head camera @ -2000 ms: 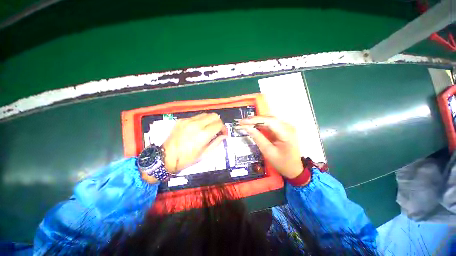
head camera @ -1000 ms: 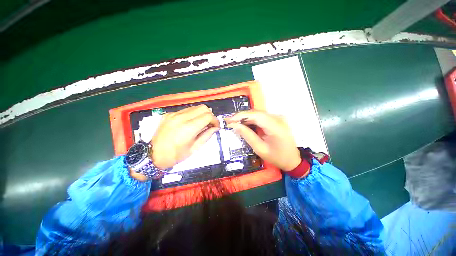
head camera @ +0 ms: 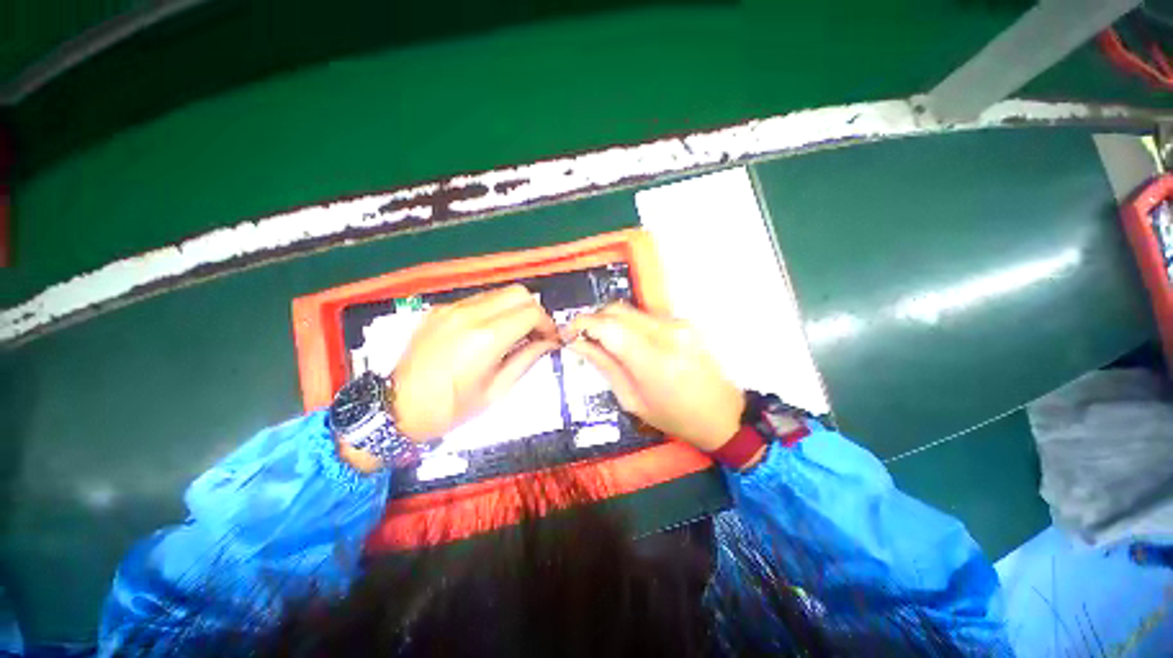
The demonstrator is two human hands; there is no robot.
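Observation:
An open tablet unit [head camera: 499, 446] with a bright silver-white battery [head camera: 515, 414] lies in a red-orange frame [head camera: 318, 350] on the dark green bench. My left hand [head camera: 470, 354], with a watch at the wrist, is over the middle of the unit. My right hand [head camera: 663, 373], with a red band at the wrist, is over its right part. The fingertips of both hands meet near the upper middle of the unit, beside a thin dark line across the battery. Whether something tiny is pinched between the fingertips cannot be told.
A long white sheet [head camera: 736, 264] lies right of the frame. A chipped white rail [head camera: 566, 167] runs behind the bench, with a green belt [head camera: 515, 90] beyond. Another red-orange frame [head camera: 1149, 225] is at the far right edge. A person's grey sleeve [head camera: 1109, 450] is at the lower right.
My right hand's fingers have come closer to my left fingertips, and now seem to touch them. My left hand stays over the unit. The camera view has shifted slightly.

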